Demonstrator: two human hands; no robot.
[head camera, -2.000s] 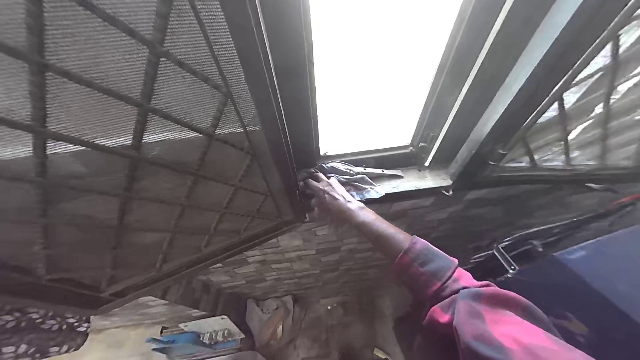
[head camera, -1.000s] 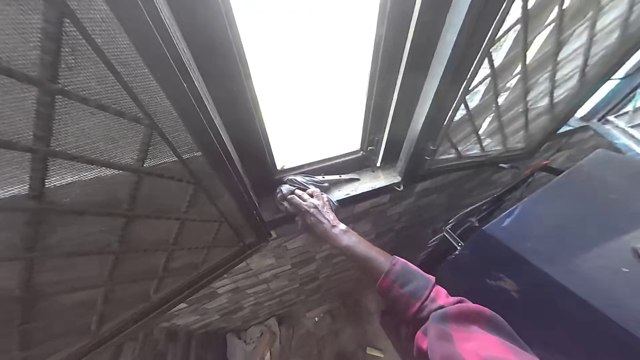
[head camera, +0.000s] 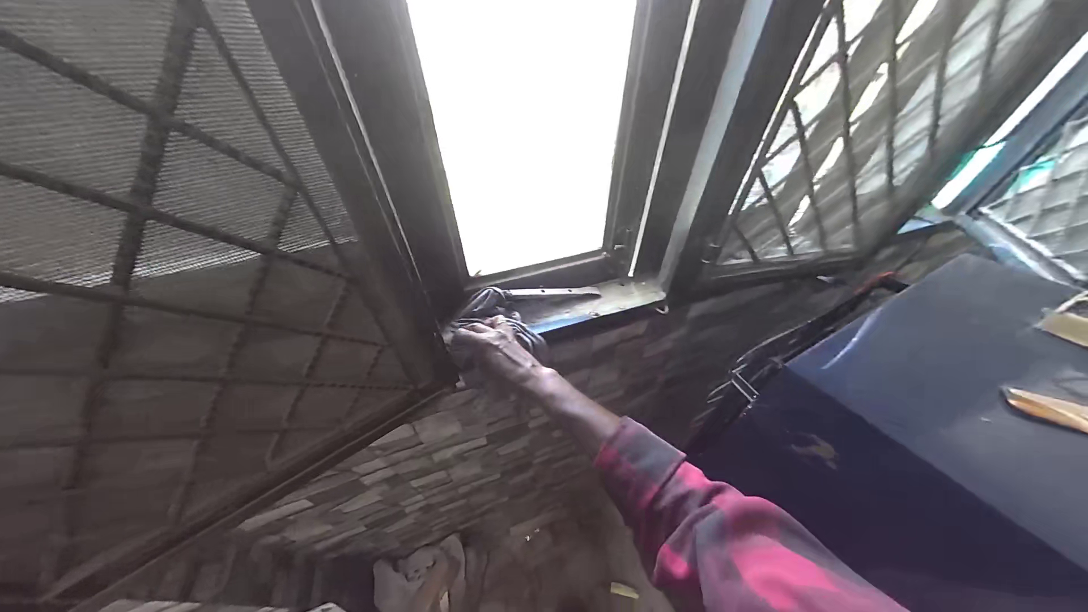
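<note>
My right hand (head camera: 497, 347) reaches in from the lower right, in a pink and grey plaid sleeve (head camera: 731, 544). Its fingers are closed on a crumpled grey cloth (head camera: 529, 338) at the left end of the window sill (head camera: 625, 297), against the corner of the dark frame. Part of the cloth bulges out beside and above the fingers. A flat metal stay bar with small holes (head camera: 552, 292) lies along the sill, just past the cloth. My left hand is out of view.
A barred mesh shutter (head camera: 187, 221) stands at the left, another barred panel (head camera: 841, 144) at the right. Below the sill is a stone-patterned wall (head camera: 408, 467). A dark blue box-like surface (head camera: 918, 365) fills the right side, with a wooden piece (head camera: 1050, 410) on it.
My right hand has shifted slightly left toward the sill's corner since one second ago, still on the cloth. The view has turned right since the earliest frame.
</note>
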